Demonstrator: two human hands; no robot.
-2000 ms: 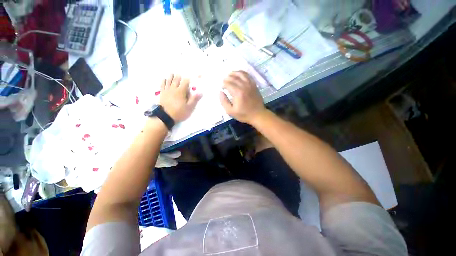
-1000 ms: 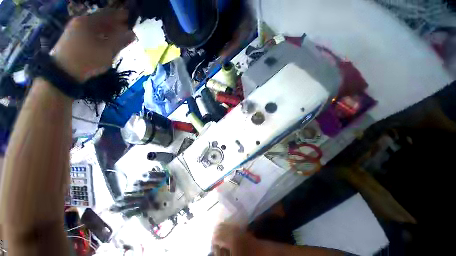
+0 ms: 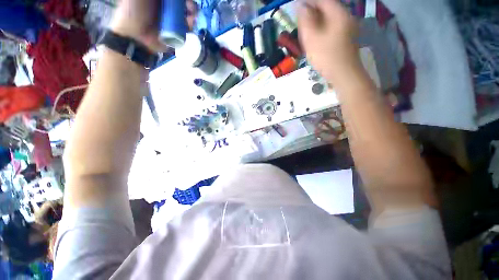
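Observation:
My left hand (image 3: 135, 21) is raised at the top left, partly cut off by the picture's upper edge. A blue cone (image 3: 173, 23) shows right against it; the frame does not show whether the fingers grip it. My right hand (image 3: 324, 30) is raised at the top over the far end of the white sewing machine (image 3: 292, 104). Its fingers are curled and blurred; any thread in them cannot be made out. The metal needle-end parts (image 3: 210, 123) face the overexposed white table (image 3: 164, 164).
Several thread cones and spools (image 3: 260, 41) stand behind the machine, beside a white and dark cylinder (image 3: 198, 53). Orange-red scissors (image 3: 330, 127) and papers (image 3: 284, 134) lie along the right front. A blue basket (image 3: 187, 194) is below the table edge.
My right hand has risen from the table's front to above the machine's far end. My left hand remains raised, now beside the blue cone. The view has shifted and turned.

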